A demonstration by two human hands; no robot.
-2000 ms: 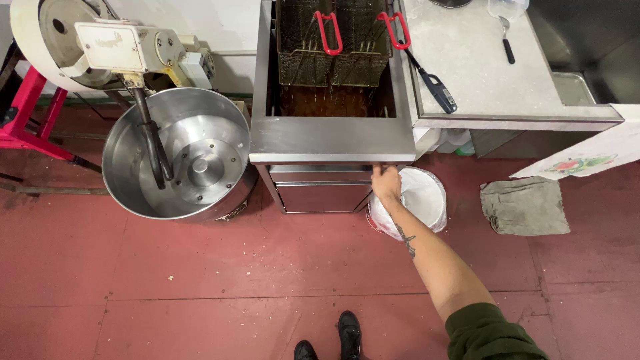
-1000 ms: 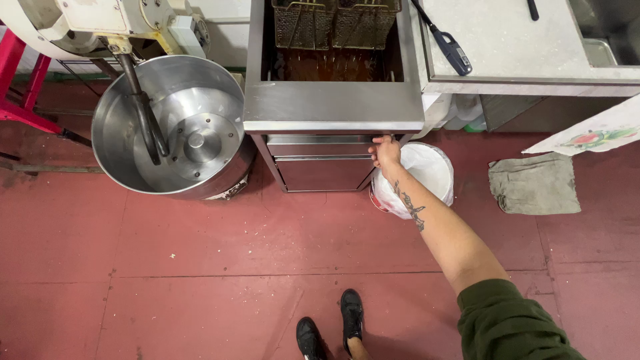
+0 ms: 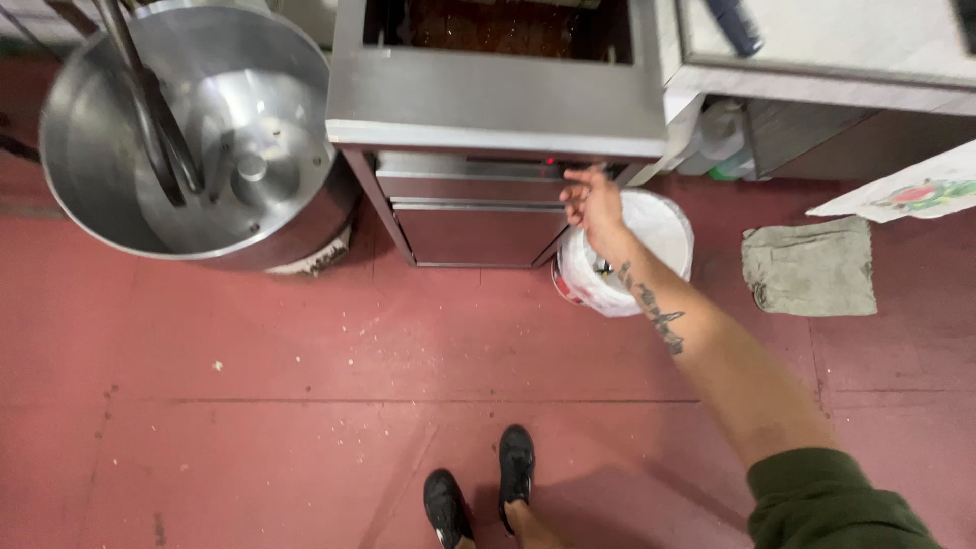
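My right hand (image 3: 593, 202) reaches to the upper right of the front of a stainless steel deep fryer (image 3: 496, 103). Its fingers are partly spread near a small red light (image 3: 550, 161) under the fryer's top edge; whether the fingertips touch the panel I cannot tell. Nothing shows in the hand. Brown oil (image 3: 488, 30) fills the fryer's well, with the edge of the baskets just in view at the top. Below the wrist stands a white lined bucket (image 3: 663, 229), partly hidden by my forearm. My left hand is out of view.
A large steel mixing bowl (image 3: 259, 221) with a dark mixer arm (image 3: 145, 114) stands left of the fryer. On the right are a counter (image 3: 831, 46) with a dark handle on it, plastic jugs (image 3: 720, 137) beneath, a grey cloth (image 3: 808, 267) on the red floor and a hanging printed towel (image 3: 915, 183).
My right hand's fingers, bunched at the fryer's front edge before, are now more spread, and a red light shows beside them. The view has moved closer to the fryer's front.
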